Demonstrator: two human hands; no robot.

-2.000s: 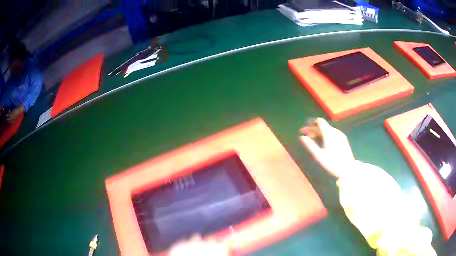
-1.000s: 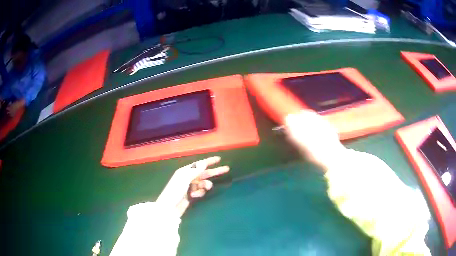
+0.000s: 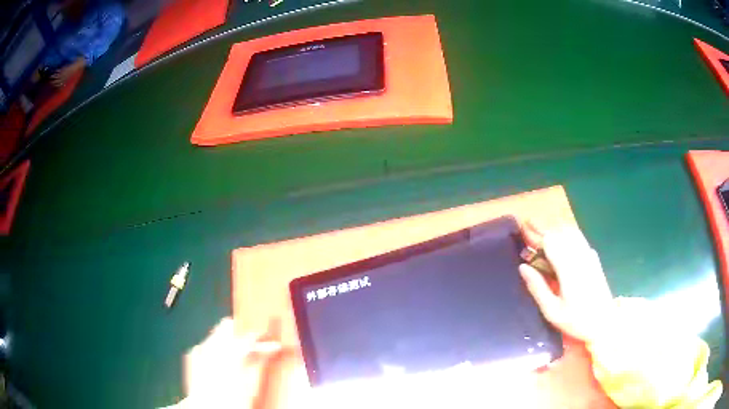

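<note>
A black tablet with a line of pale Chinese text lies on an orange foam pad right in front of me. My right hand is at the tablet's right edge, with a small dark stick-like plug between thumb and fingers. My left hand is over the pad's left side, left of the tablet. It is blurred and overexposed, so whether it holds anything is unclear. A small silver and yellowish test plug lies loose on the green surface, left of the pad.
Another tablet on an orange pad lies farther off on the green belt. Parts of more orange pads show at the right edge and left edge. A person in blue is at the upper left.
A tablet and pad now lie close in front of me, and the second pad is gone from beside the far one. My right hand has moved to the tablet's right edge, my left to its left.
</note>
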